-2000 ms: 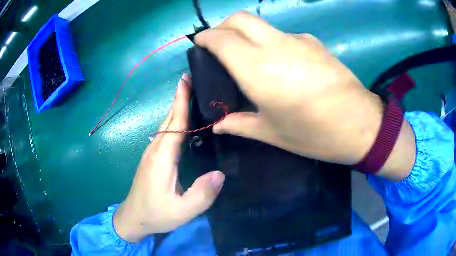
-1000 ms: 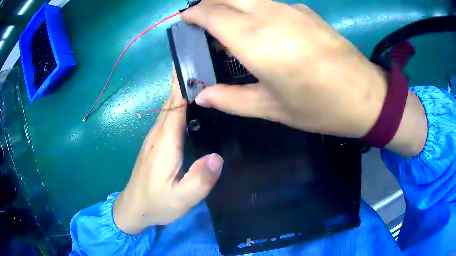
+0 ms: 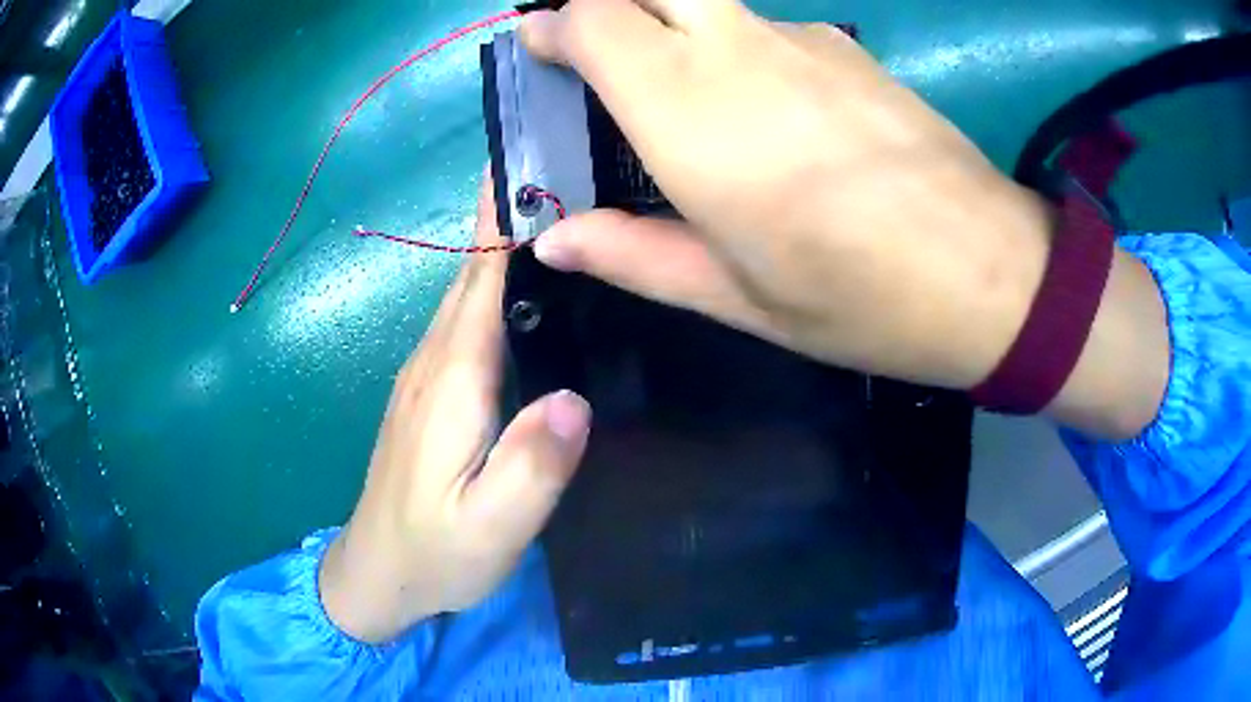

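Observation:
The black plastic housing (image 3: 755, 521) lies in front of me, its lower edge over my blue smock. My left hand (image 3: 439, 453) holds its left side, thumb on top. My right hand (image 3: 837, 220) lies over its upper end, with fingers and thumb at the grey rectangular module (image 3: 552, 137) along the upper left edge. Part of the grille shows beside the module. A thin twisted red and dark wire (image 3: 432, 247) runs from a hole in the module past my thumb to the left. A longer red lead wire (image 3: 336, 130) curves left from the top. My right fingertips are partly cut off or hidden.
A blue parts bin (image 3: 179, 144) with small dark pieces is at the upper left on the glossy green surface (image 3: 233, 425). A thick black cord (image 3: 1139, 96) curves at the upper right. A dark red strap (image 3: 1063, 309) is on my right wrist. Clear plastic lies at the far left.
The black piece that covered the upper left of the housing is no longer seen there, and the grey module shows. The housing has shifted slightly. The short twisted wire now points straighter left.

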